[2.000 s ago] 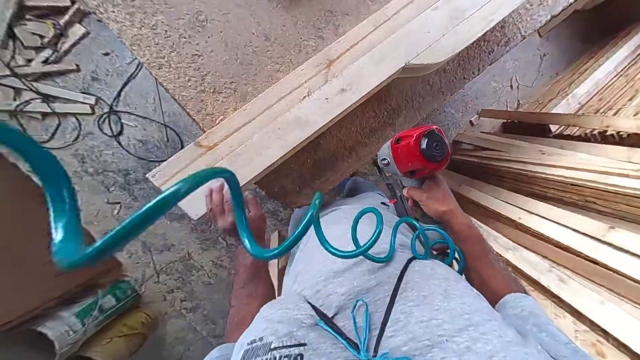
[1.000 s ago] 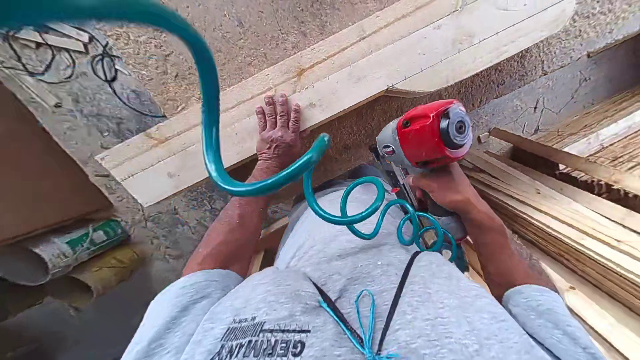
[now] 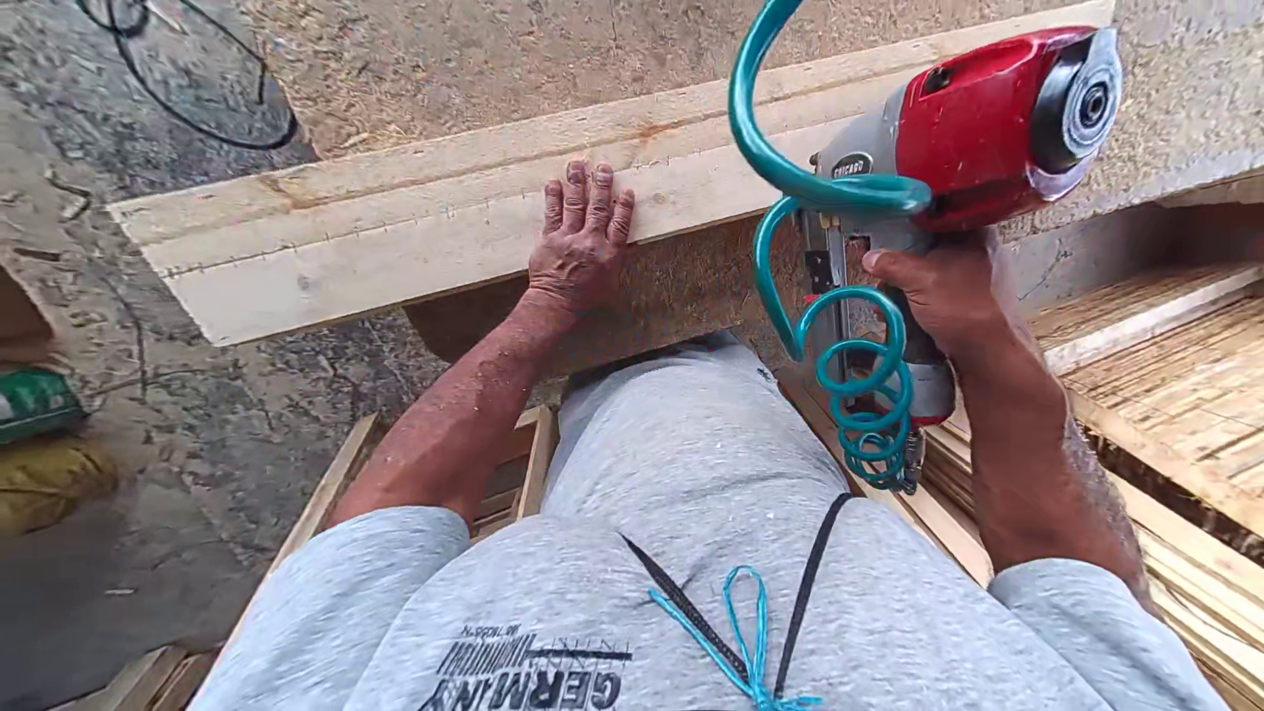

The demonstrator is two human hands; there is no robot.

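My left hand [image 3: 581,242] lies flat on the near edge of a long wooden board assembly [image 3: 395,232], its fingers a little apart. Rows of small marks run along the boards. In my right hand [image 3: 943,286] is the handle of a red and grey pneumatic nailer [image 3: 987,133], raised near the right part of the boards. The nailer hides part of them, and its nose is not clearly visible. A coiled teal air hose [image 3: 864,360] hangs from the tool and loops up in front of it.
Stacked wooden strips [image 3: 1175,395] fill the right side. A black cable [image 3: 212,133] lies on the floor at the upper left. Green and yellow sacks [image 3: 44,484] are at the left edge. Wooden slats [image 3: 538,459] stand below my left forearm. Sawdust covers the surface beyond the boards.
My left hand has moved from near the left end of the boards to farther right along them. The nailer has been raised toward the camera in my right hand.
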